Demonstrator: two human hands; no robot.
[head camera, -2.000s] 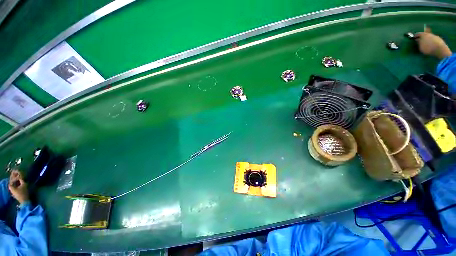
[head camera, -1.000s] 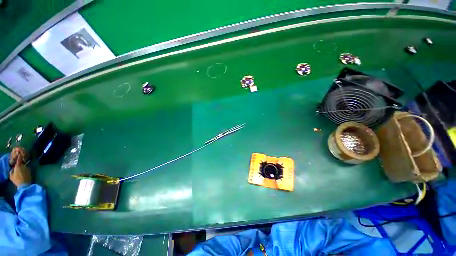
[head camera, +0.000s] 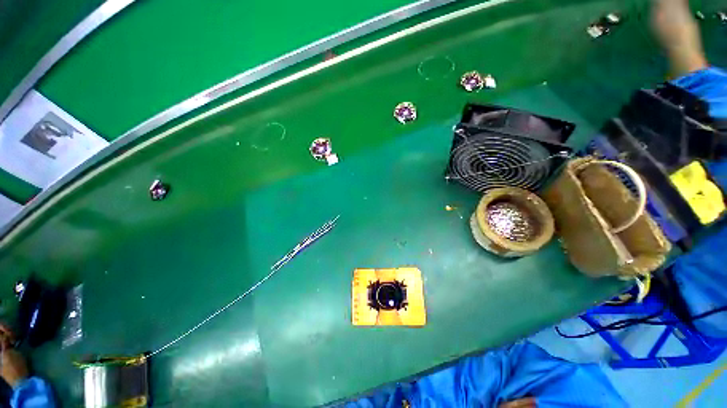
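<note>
The orange fixture (head camera: 363, 298) lies flat on the green mat in front of me, with a black round part (head camera: 388, 296) in its centre. A silver solder wire (head camera: 214, 312) runs from the reel (head camera: 117, 384) across the mat. Thin tweezers seem to lie along its free end (head camera: 307, 244). A small patch of skin at the bottom edge, between the blue sleeves, seems to be my right hand (head camera: 518, 403); it is almost wholly cut off and its fingers are hidden. My left hand is out of the picture. Neither hand touches the fixture.
The tan pot of metal wool (head camera: 512, 222), tan-brown box (head camera: 594, 231) and black fan (head camera: 504, 159) stand right. Small round assemblies (head camera: 405, 112) lie spaced along the far strip. A yellow sponge (head camera: 697, 193) is far right. Other people's hands show upper right (head camera: 676, 32) and lower left (head camera: 11, 362).
The camera view has turned and shifted, so the reel sits lower left and is partly cut off. Another person's hand is back at the upper right. The fixture and wire lie as before.
</note>
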